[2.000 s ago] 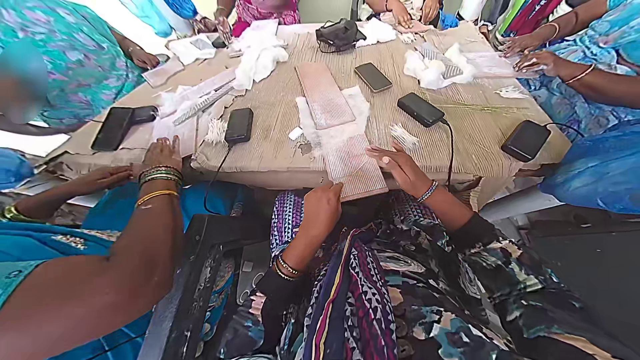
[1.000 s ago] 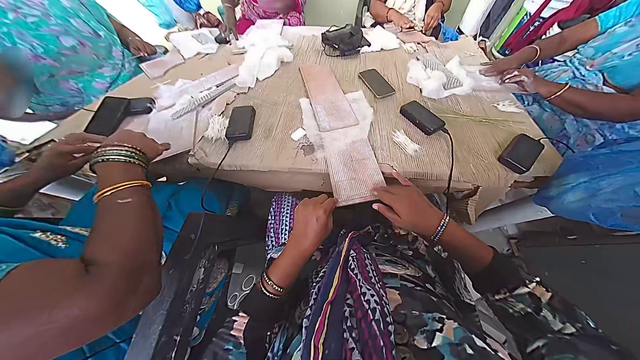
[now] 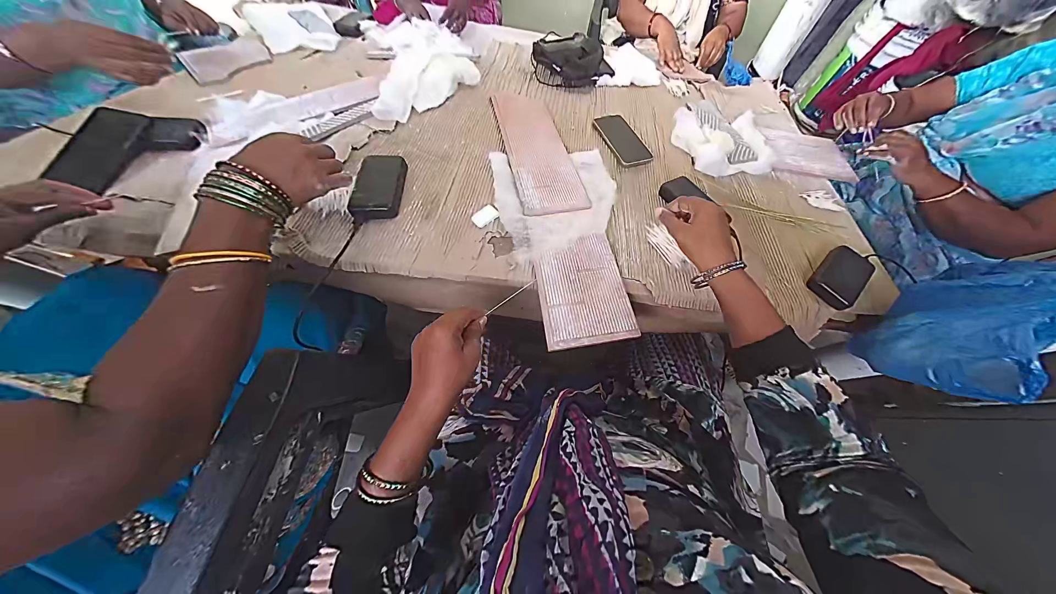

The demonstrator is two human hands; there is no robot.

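Note:
My left hand point(image 3: 448, 351) is below the table's front edge, its fingers closed on a thin stick that points up toward a ridged board. That ridged board point(image 3: 586, 297) juts over the edge between my hands. Beyond it, a second pinkish ridged board point(image 3: 540, 157) lies on white cotton wadding point(image 3: 598, 177). My right hand point(image 3: 697, 235) is at a bundle of short white sticks point(image 3: 667, 246), fingertips pinched together; whether one is between them I cannot tell. A black box-shaped device point(image 3: 685, 190) is partly hidden behind that hand.
A co-worker's arm with bangles point(image 3: 243, 194) reaches in from the left beside a black corded device point(image 3: 378, 188). A phone point(image 3: 623, 140), a white block point(image 3: 485, 216) and a black bundle point(image 3: 569, 59) lie on the table point(image 3: 445, 157). Other people's hands work around it.
My right hand has left the near ridged board and moved right to the white sticks. My left hand has moved off the board to the left, and a thin stick now shows in it.

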